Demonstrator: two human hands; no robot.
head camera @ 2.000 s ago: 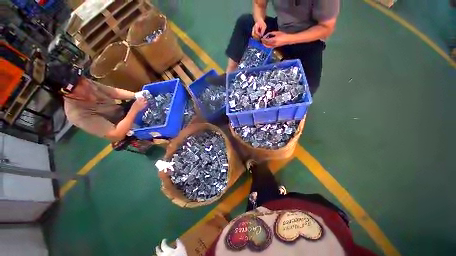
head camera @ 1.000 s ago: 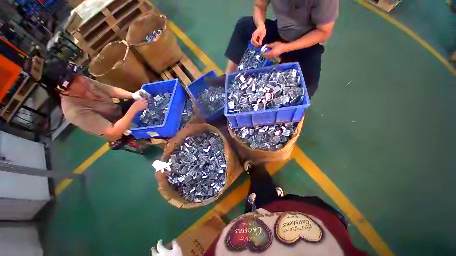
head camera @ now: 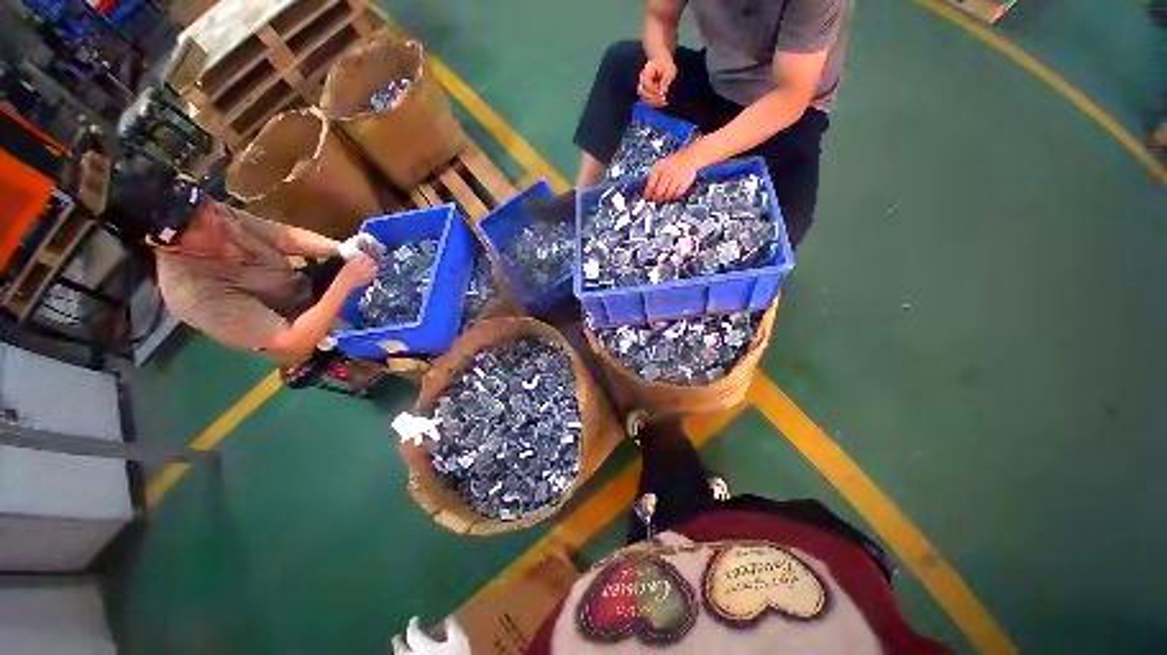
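My left hand [head camera: 431, 637], in a white glove, is at the bottom edge, partly cut off. Its fingers are apart and nothing shows in it. My right hand is not in view. Nearest in front stands a round cardboard drum [head camera: 439, 497] full of small grey metal parts [head camera: 508, 429], with a white crumpled glove or rag [head camera: 416, 427] on its left rim. To its right, a large blue crate [head camera: 685, 302] of the same parts sits on a second full drum [head camera: 732, 386]. My hand is apart from both drums.
A seated person in a cap [head camera: 224, 269] has hands at a blue crate [head camera: 451, 294]. Another person [head camera: 768, 77] has a bare hand in the large crate. Small blue bins [head camera: 512, 211], rear drums [head camera: 397, 122], pallets [head camera: 275, 58] and cardboard [head camera: 518, 608] also show.
The person at the top has moved one hand down from the small bin onto the parts in the large blue crate. My left hand stays low at the bottom edge, slightly shifted.
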